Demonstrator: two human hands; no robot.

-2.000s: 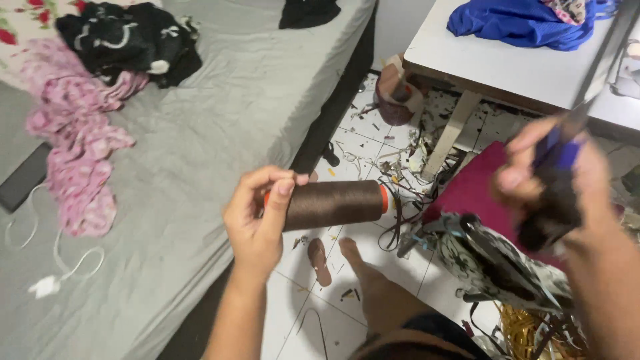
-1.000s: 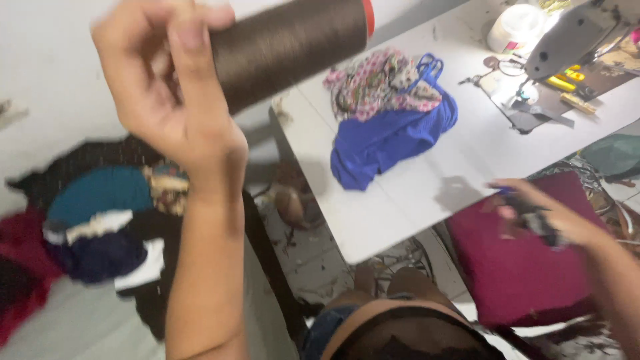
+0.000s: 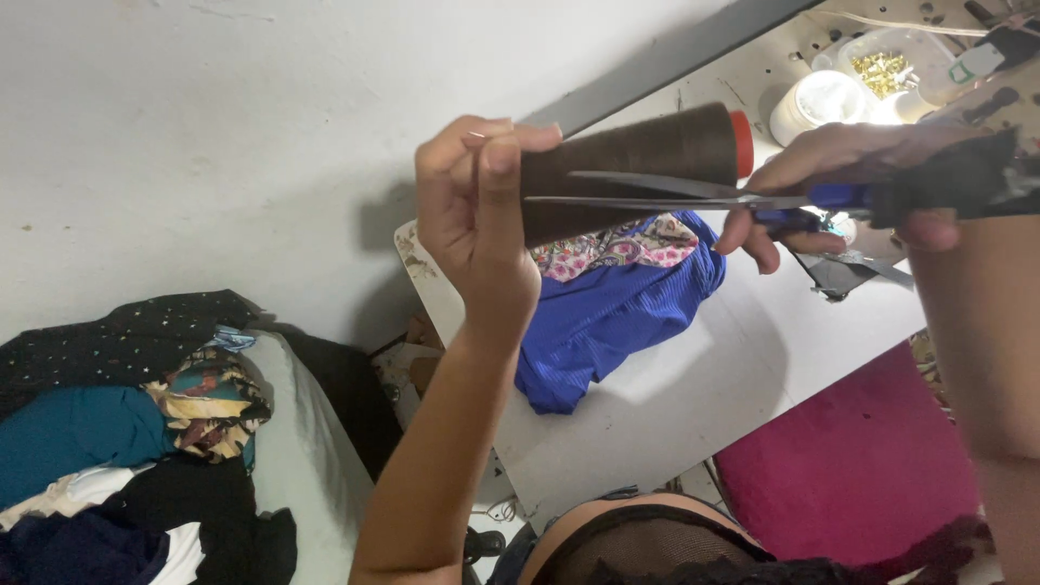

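Observation:
A cone of dark brown thread (image 3: 634, 154) with a red rim at its right end lies sideways in the air, its left end in my left hand (image 3: 479, 195). Thumb and fingers of that hand are closed at the cone's end. From the right, my right hand (image 3: 853, 187) holds scissors (image 3: 691, 193) by their blue and black handles. The blades are slightly parted, point left and overlap the cone in view; whether they touch it I cannot tell. Dark cloth partly covers the right hand's side of the handles.
Below the cone, a blue garment (image 3: 617, 325) and a floral cloth (image 3: 617, 248) lie on a white table (image 3: 699, 406). A white jar (image 3: 821, 106) and a tub of gold-coloured pieces (image 3: 881, 73) stand at the upper right. A magenta seat (image 3: 853, 463) is below; clothes (image 3: 89, 431) lie at lower left.
The view has swung from the bed and floor to the wall and table. My right hand has brought the scissors over beside the thread cone, which my left hand still holds.

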